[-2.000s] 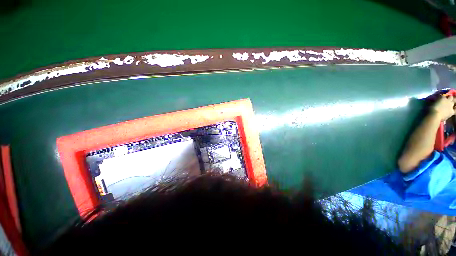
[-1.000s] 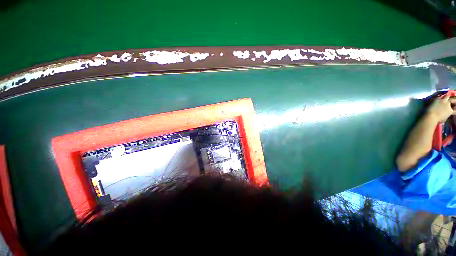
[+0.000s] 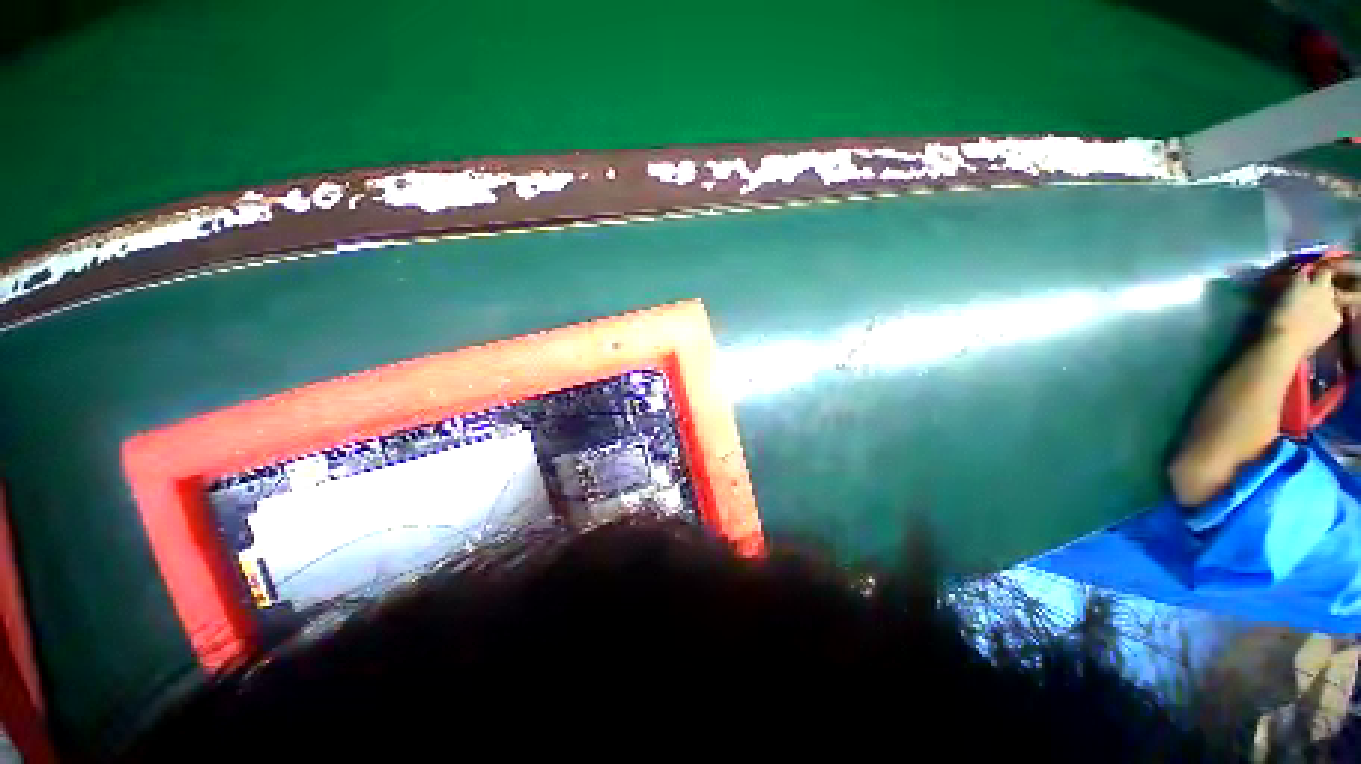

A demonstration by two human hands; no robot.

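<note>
An open tablet unit lies in a thick red-orange frame (image 3: 403, 385) on the dark-green bench, left of centre. Its large silver-white battery (image 3: 403, 508) fills the left and middle. The dark main board (image 3: 612, 466) with pale patches is at its right end. A small yellow-orange patch shows at the battery's left edge. Dark hair at the bottom hides the lower part of the unit and frame. Neither of my hands is in view.
A brown rail (image 3: 597, 187) with chipped white paint divides the bench (image 3: 955, 433) from the brighter green belt (image 3: 672, 75). A grey metal arm (image 3: 1269, 132) is at upper right. A neighbouring person in a blue sleeve (image 3: 1284, 515) handles a red-framed item. A red strip (image 3: 18, 642) stands at the left edge.
The framed tablet appears further left in the picture. The rail, metal arm and neighbour's arm also appear shifted slightly left, so the view has moved.
</note>
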